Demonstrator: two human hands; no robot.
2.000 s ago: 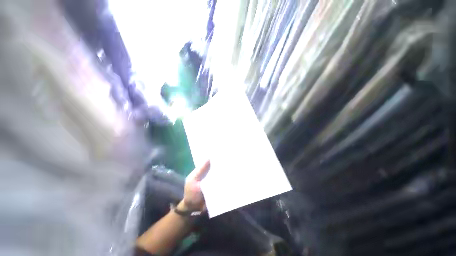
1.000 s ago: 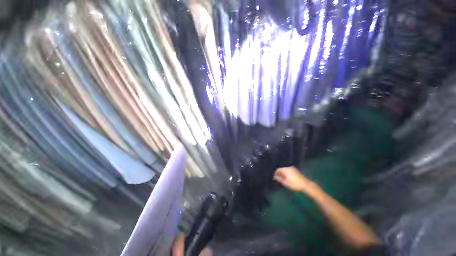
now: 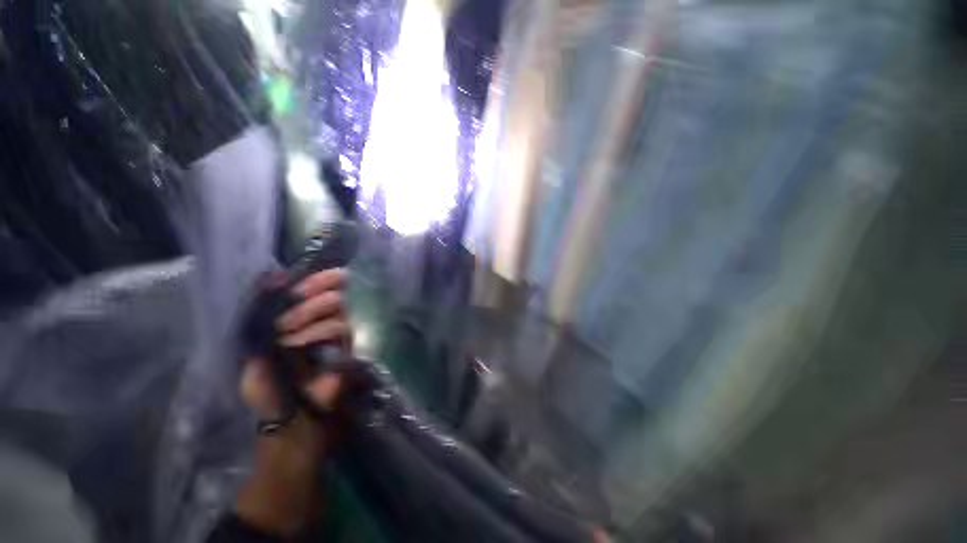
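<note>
My left hand (image 3: pixel 302 345), left of centre, is blurred, with its fingers wrapped around a black flashlight (image 3: pixel 327 246). A dark band is on its wrist. A pale sheet of paper (image 3: pixel 235 202) stands upright just behind and left of the hand and seems held with the flashlight. No writing can be read on it. A bright white spot shines on the shiny plastic-bagged garments (image 3: pixel 350 90) ahead. My right hand is not in view.
Blurred hanging garments (image 3: pixel 700 212), pale, bluish and tan, fill the right side close by. Dark garments in glinting film (image 3: pixel 95 127) hang at upper left. Grey crinkled film (image 3: pixel 95 339) lies at left. Dark shiny plastic (image 3: pixel 424 435) runs below centre.
The view has swung. My left hand, with flashlight and paper, is now higher and more fully in view than a second ago. My right hand has left the picture.
</note>
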